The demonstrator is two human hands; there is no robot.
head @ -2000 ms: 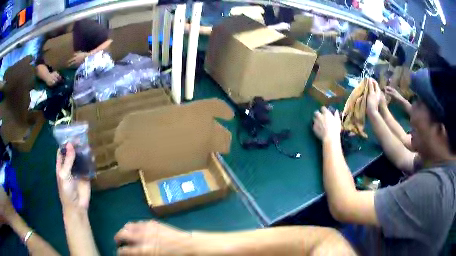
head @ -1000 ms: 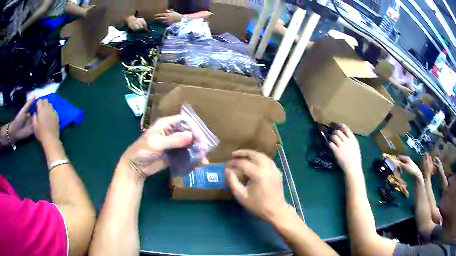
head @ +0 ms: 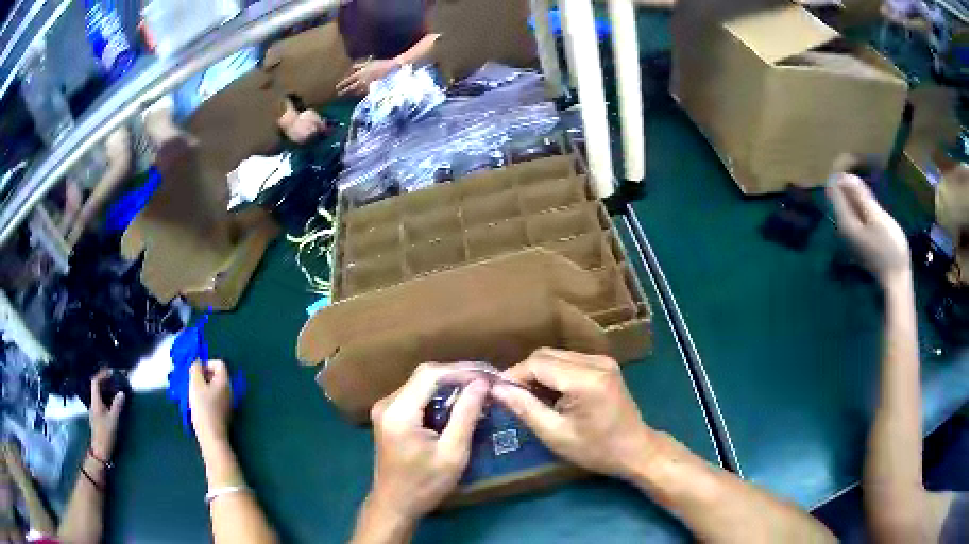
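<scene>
The open mailer box (head: 446, 319) stands in front of me with its lid tilted up at the back. The blue instruction card (head: 508, 438) with a white QR square lies inside it. My left hand (head: 430, 430) and my right hand (head: 579, 409) meet over the box, fingertips pinching the zip-lock bag (head: 491, 374) at its top edge. Most of the bag and its dark contents are hidden by my fingers.
A partitioned tray (head: 462, 228) with bagged units (head: 457, 133) lies behind the box. A shipping carton (head: 786, 106) is at right rear. Neighbours' hands show at both sides, one holding a blue cloth (head: 191, 367). Black adapters (head: 101, 303) are heaped at left.
My hands have come together on the bag over the box; before, my right hand was apart from it. The box lid now leans lower. The right neighbour's hand is raised off the dark cords.
</scene>
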